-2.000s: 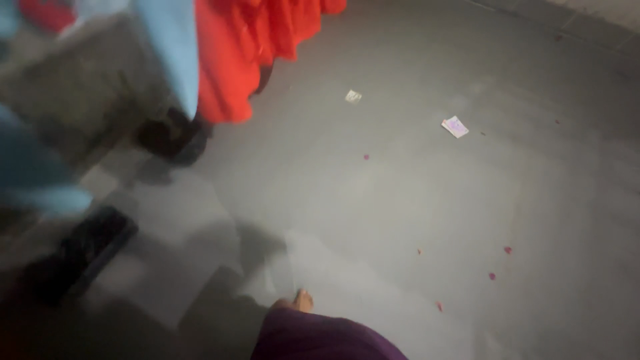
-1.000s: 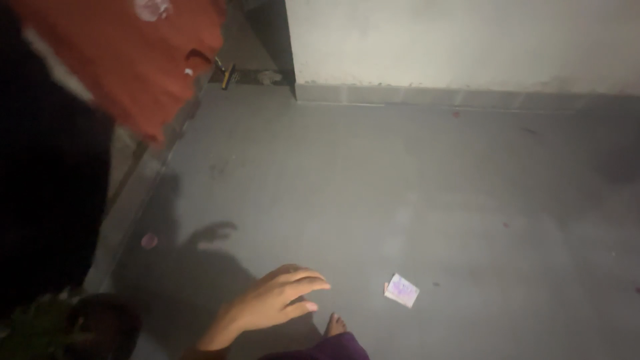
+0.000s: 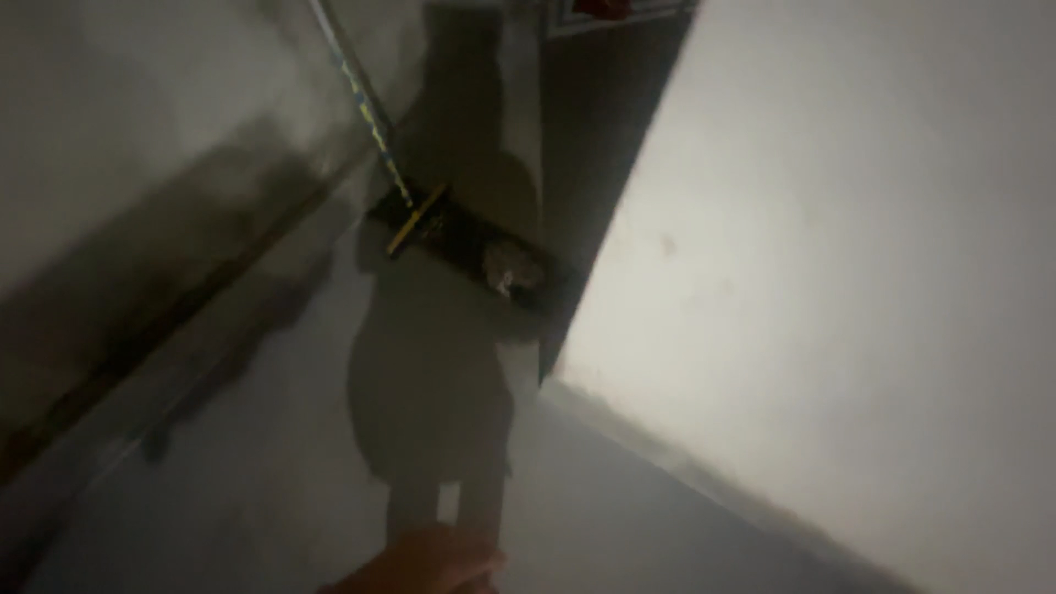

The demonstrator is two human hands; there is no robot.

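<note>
At the bottom edge, left of centre, my left hand (image 3: 441,561) shows, dim and blurred, reaching in from the lower left; whether its fingers are apart is unclear. No held object can be made out. Farther off, a long pole (image 3: 363,99) with yellow and dark markings leans near the left wall, its lower end meeting a yellowish crossbar (image 3: 418,219). It looks like a floor wiper. Beside that, a greyish crumpled thing (image 3: 513,268), perhaps a cloth, lies on a dark strip. My right hand is out of the frame.
A pale wall (image 3: 792,247) fills the right, its base edge (image 3: 693,470) running down to the lower right. A dark opening (image 3: 602,124) borders it. The left wall (image 3: 99,124) has a dark lower band. A person-shaped shadow falls along the grey floor (image 3: 272,462).
The view has swung toward the corner by the pole. The red cloth and the paper pieces on the floor have left view. My left hand, absent at first, appears in the later two frames.
</note>
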